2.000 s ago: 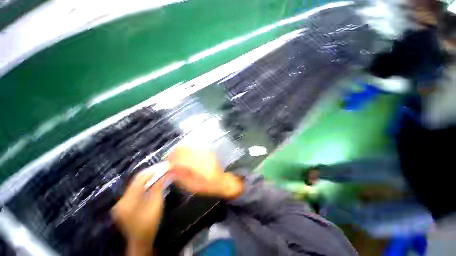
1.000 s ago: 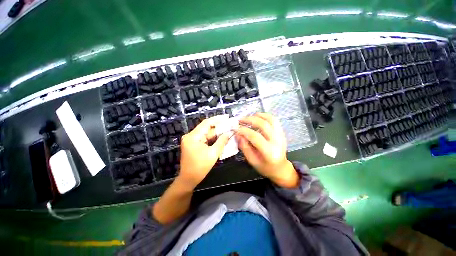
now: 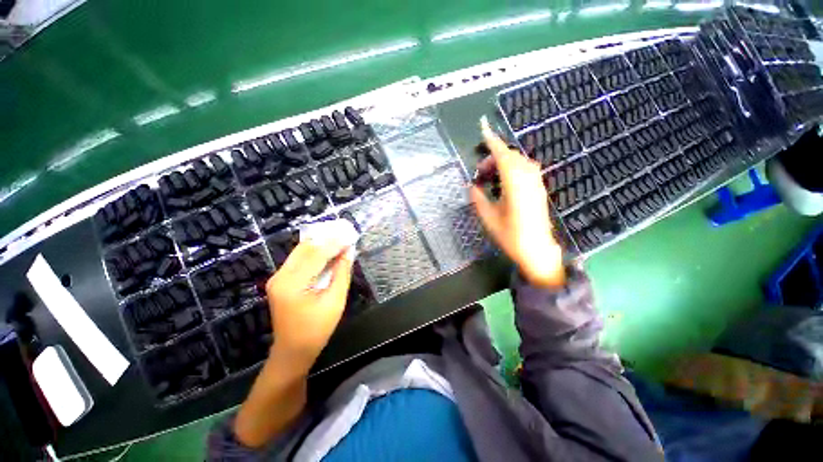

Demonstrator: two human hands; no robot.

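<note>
My left hand (image 3: pixel 311 293) pinches a crumpled-looking white label sheet (image 3: pixel 332 236) over the compartment tray (image 3: pixel 393 242). That tray's left cells hold small black parts (image 3: pixel 194 180); its right cells show only textured clear plastic. My right hand (image 3: pixel 523 203) is over the gap between the two trays, at the loose pile of black parts (image 3: pixel 487 170), which it partly hides. Its thumb and index finger are spread. A small pale spot shows at the index fingertip; I cannot tell if it is a sticker.
A right-hand tray (image 3: pixel 623 135) is packed with rows of black parts, with another filled tray (image 3: pixel 785 54) beyond it. At left lie a long white strip (image 3: pixel 77 320), a rounded white device (image 3: pixel 62 385) and a dark phone (image 3: pixel 20 388). Blue frames (image 3: pixel 744 198) stand on the floor at right.
My hands have parted. My right hand has moved right to the loose pile and its fingers have spread. My left hand keeps the white sheet. The view has shifted right.
</note>
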